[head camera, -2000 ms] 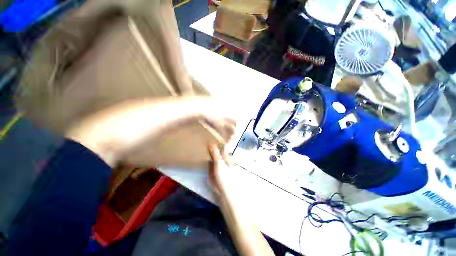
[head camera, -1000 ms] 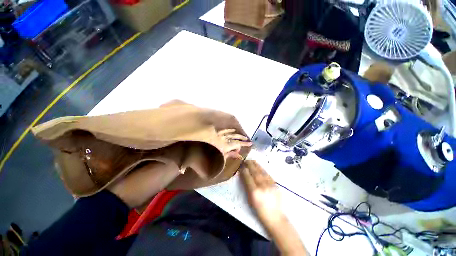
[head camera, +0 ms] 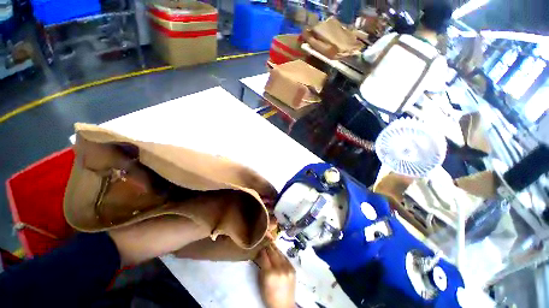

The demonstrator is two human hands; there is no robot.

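A tan-brown bag body (head camera: 174, 162) lies on its side on the white table, its opening towards me and its darker inside showing. Its right end is at the needle area of the blue-covered sewing machine (head camera: 361, 240). My left forearm runs along the opening; my left hand (head camera: 201, 227) is mostly hidden by the bag, with a little skin showing beside the needle area, and it holds the bag. My right hand (head camera: 277, 274) has its fingers on the bag's lower right corner, just in front of the needle area. The exact contact at the needle is hidden.
A red crate (head camera: 42, 198) stands left of the white table (head camera: 223, 111). A white fan (head camera: 411, 146) is behind the machine. Beyond are a brown bag (head camera: 295, 83) on a side table, a seated person (head camera: 400, 75), and a taped carton (head camera: 183, 36).
The view has tilted up. The bag has come down from a blurred, raised position onto the table, its right end now at the needle area. Both hands have moved closer to the needle.
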